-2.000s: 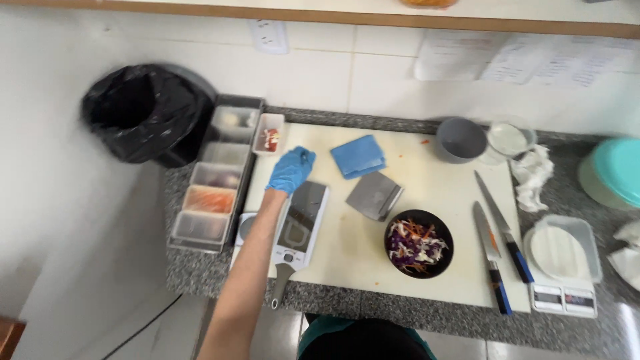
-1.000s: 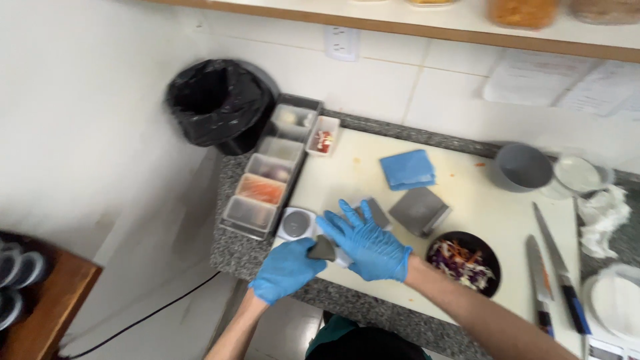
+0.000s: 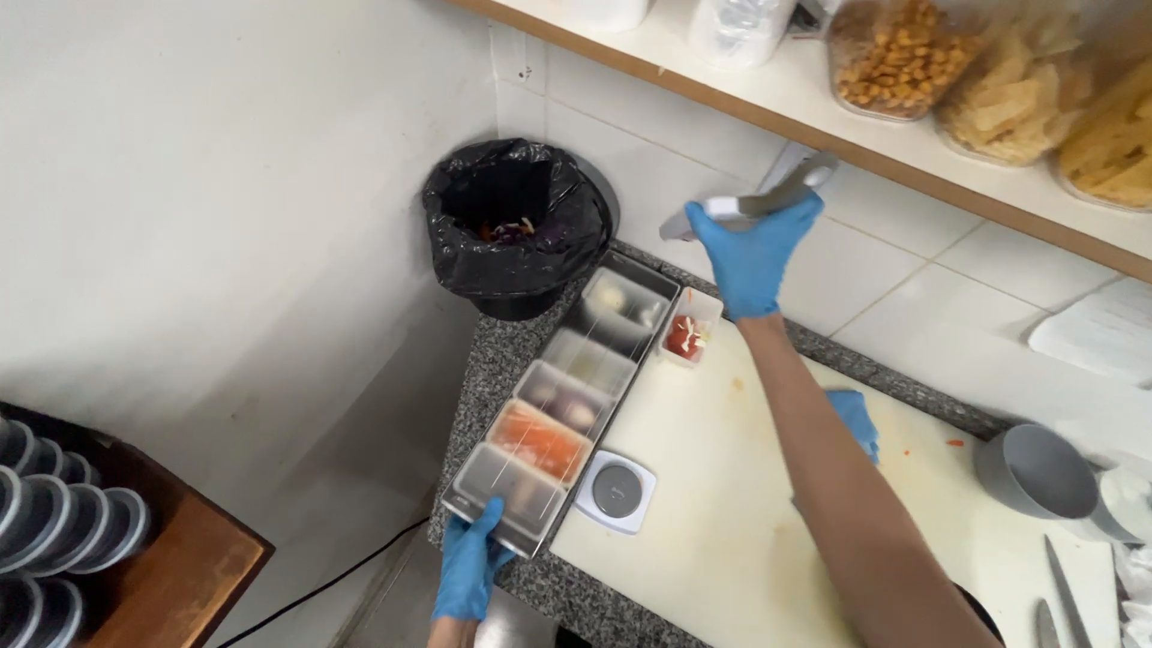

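My left hand [image 3: 470,556], in a blue glove, grips the near end of a long dark condiment organizer [image 3: 621,407], thumb on top and fingers underneath. Its clear lid covers several plastic tubs, one with shredded carrot [image 3: 537,443]. My right hand [image 3: 754,255], gloved in blue, is raised near the tiled wall and holds what looks like a handheld mandoline slicer [image 3: 720,209] with a grey handle. Beside the organizer lie a small tub of red and white food [image 3: 687,335] and a small white device with a round grey top [image 3: 617,491], both by the cutting board [image 3: 693,441].
A bin with a black bag [image 3: 517,225] stands past the organizer. A wooden-edged shelf [image 3: 765,117] with food containers hangs above my right hand. To the right are a blue cloth [image 3: 853,423], a grey bowl [image 3: 1037,472] and knives [image 3: 1064,585]. Stacked round containers [image 3: 67,522] sit at far left.
My right hand has risen from the board toward the wall with the slicer. My left hand has moved from the slicer's handle to the organizer's near end. The view has swung left.
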